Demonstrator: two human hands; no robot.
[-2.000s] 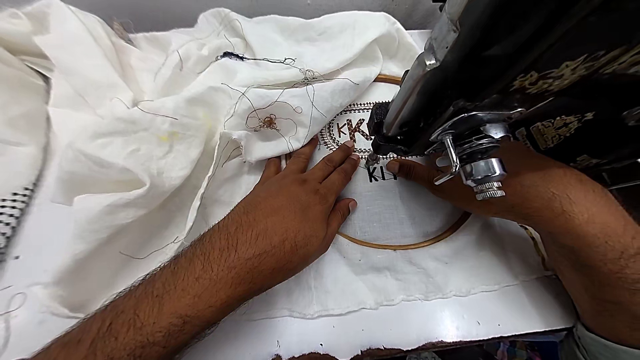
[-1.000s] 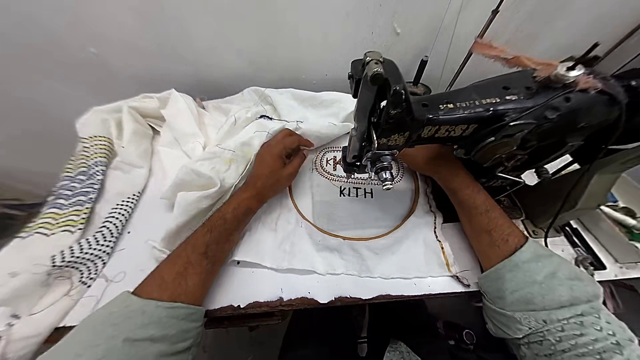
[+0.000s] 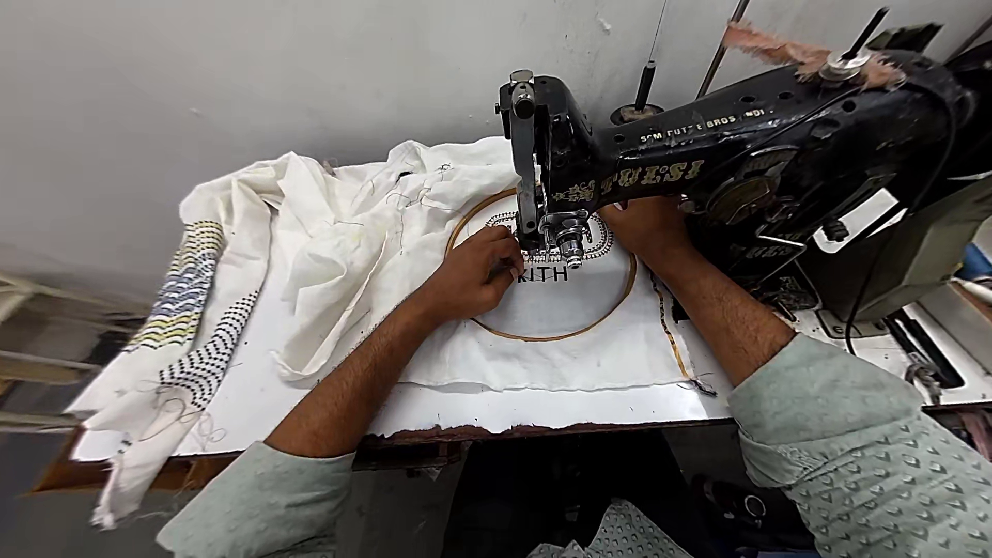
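Observation:
White cloth (image 3: 434, 364) lies on the table, part of it stretched in a round wooden embroidery hoop (image 3: 535, 339) under the head of a black sewing machine (image 3: 659, 155). Black stitched letters (image 3: 549, 274) and a dotted oval border (image 3: 608, 246) show inside the hoop. My left hand (image 3: 477, 275) is over the hoop's left side, close to the needle area, fingers curled with thumb and fingertips together; whether they pinch thread is too small to tell. My right hand (image 3: 647, 225) reaches behind the machine head at the hoop's right edge, its fingertips mostly hidden.
Bunched cloth (image 3: 333, 256) with loose threads covers the table's left part, and an embroidered strip (image 3: 182, 287) hangs over its front left corner. The table's worn front edge (image 3: 480, 432) runs below the hoop. A wall (image 3: 310, 70) stands behind. Metal tools (image 3: 922, 349) lie at the right.
The view has pulled back from the close view two seconds ago. My left hand, flat on the cloth then, is now curled nearer the needle than one second ago.

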